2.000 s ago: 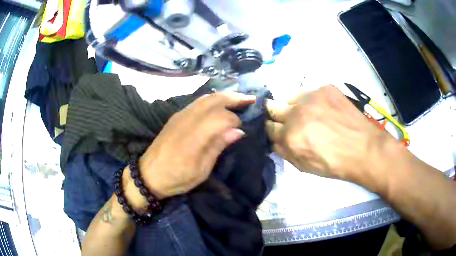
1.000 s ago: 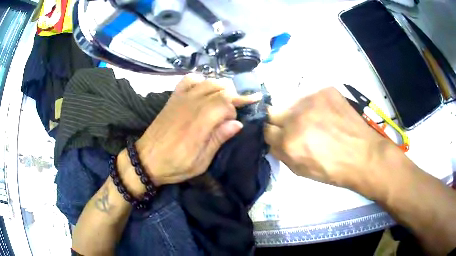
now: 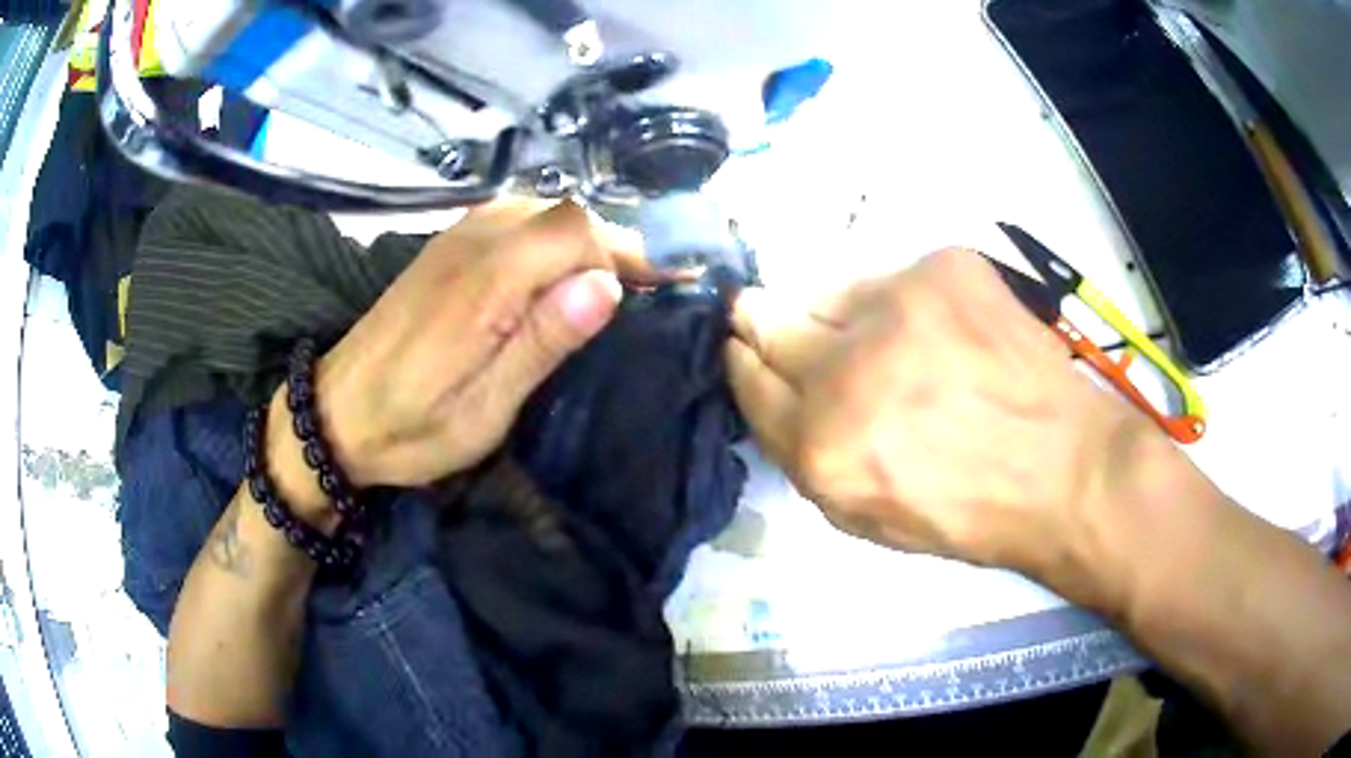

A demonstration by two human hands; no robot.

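Note:
A dark navy denim garment [image 3: 593,430] lies bunched on the machine table below the sewing machine head [image 3: 489,104]. Striped brown-olive cloth [image 3: 245,289] lies with it at the left. My left hand [image 3: 459,341], with two dark bead bracelets at the wrist, rests on the cloth, its fingertips at the presser foot area [image 3: 689,245]. My right hand [image 3: 926,393] pinches the garment's edge just right of the needle area. The needle itself and the exact seam are hidden or blurred.
Thread snips [image 3: 1104,333] with yellow and orange handles lie right of my right hand, beside a black smartphone [image 3: 1141,163]. A blue scrap [image 3: 797,89] lies behind the needle area. A ruler strip [image 3: 904,684] follows the near table edge. Dark cloth [image 3: 74,193] and a yellow-red packet [image 3: 86,52] are at far left.
The machine, cloth and both hands sit further left in the picture. My left hand has drawn back slightly from my right, and its thumb now lies higher, near the machine. The right hand keeps its pinch.

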